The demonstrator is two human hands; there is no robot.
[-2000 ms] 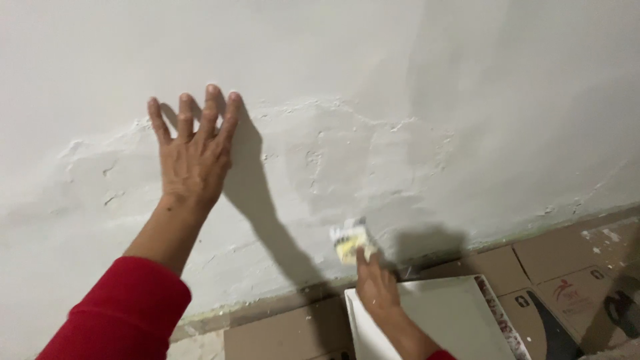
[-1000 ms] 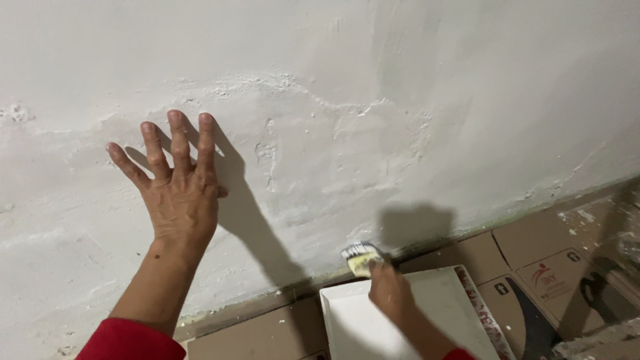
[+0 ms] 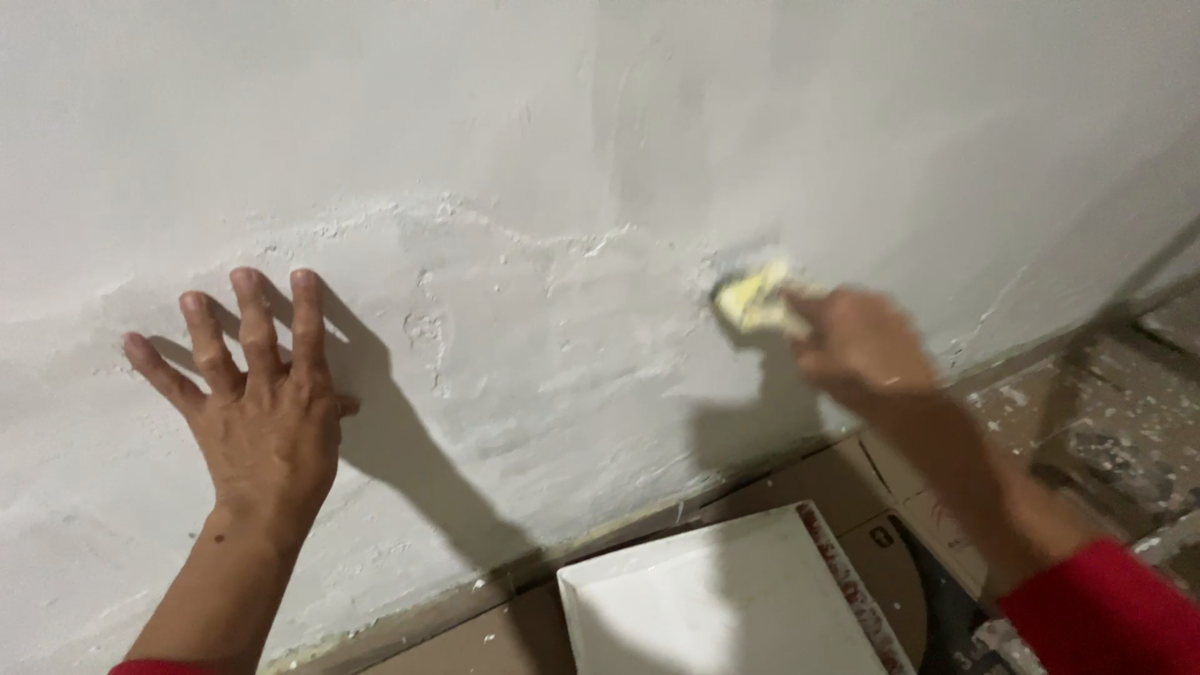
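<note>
My left hand (image 3: 267, 422) rests palm down on the rough white wall (image 3: 525, 309), fingers spread, below a ridge of cracked, flaking plaster. Gripped in my right hand (image 3: 858, 342) is a paintbrush (image 3: 757, 298) with a pale yellow, paint-smeared body. Its bristle end meets the wall to the right of the cracked ridge; motion blurs both the hand and the brush, and the bristles are mostly hidden. Below the two hands lies a white shallow tray (image 3: 694, 600) with white inside and reddish marks along its right edge.
Flattened brown cardboard (image 3: 450, 647) covers the floor along the foot of the wall. At the right, the floor covering (image 3: 1116, 441) is spattered with white paint. Shadows of my arms fall across the wall.
My right hand has moved the brush from low on the wall, just above the tray, up and to the right. My left hand stays flat on the wall.
</note>
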